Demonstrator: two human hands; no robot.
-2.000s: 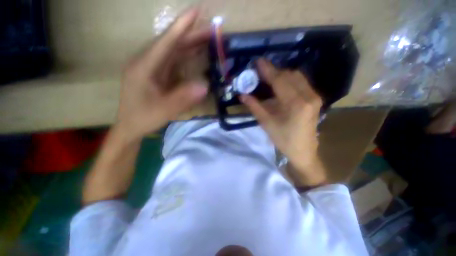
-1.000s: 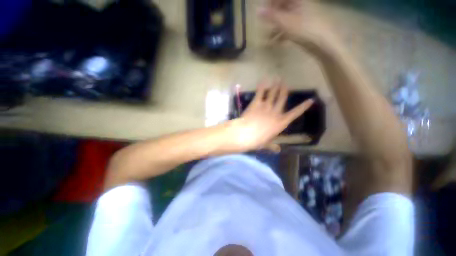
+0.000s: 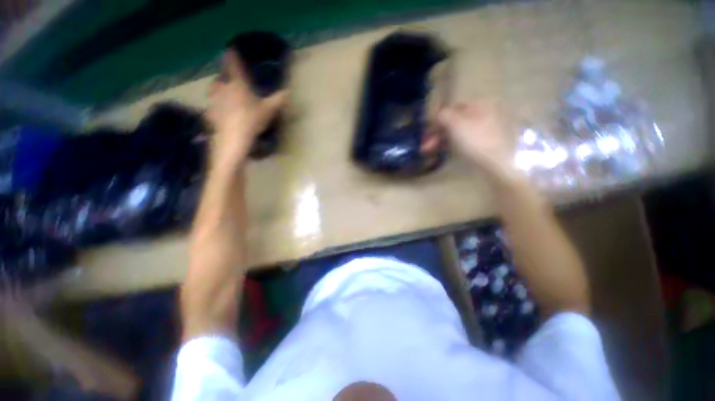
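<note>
A black plastic housing (image 3: 397,94) lies on the tan bench (image 3: 333,86) ahead of me, its long side pointing away. My right hand (image 3: 464,129) is at its right edge, fingers closed on the side bar. A second black housing (image 3: 268,63) is at the left, near the bench's far edge. My left hand (image 3: 239,106) holds it, with the thumb and fingers spread over its near left part. Blur hides the inside details of both housings and the exact finger contact.
A cluster of dark housings (image 3: 102,188) fills the left of the bench. A clear tape patch (image 3: 307,211) is at the middle front. Shiny plastic with pale discs (image 3: 596,129) lies at right. A parts box (image 3: 495,290) is below the edge. A green conveyor (image 3: 176,47) runs beyond. Another person's arm (image 3: 70,345) shows lower left.
My left hand has moved from the housing in front of me to one at the left. My right hand has come down onto a housing's side. The view has shifted.
</note>
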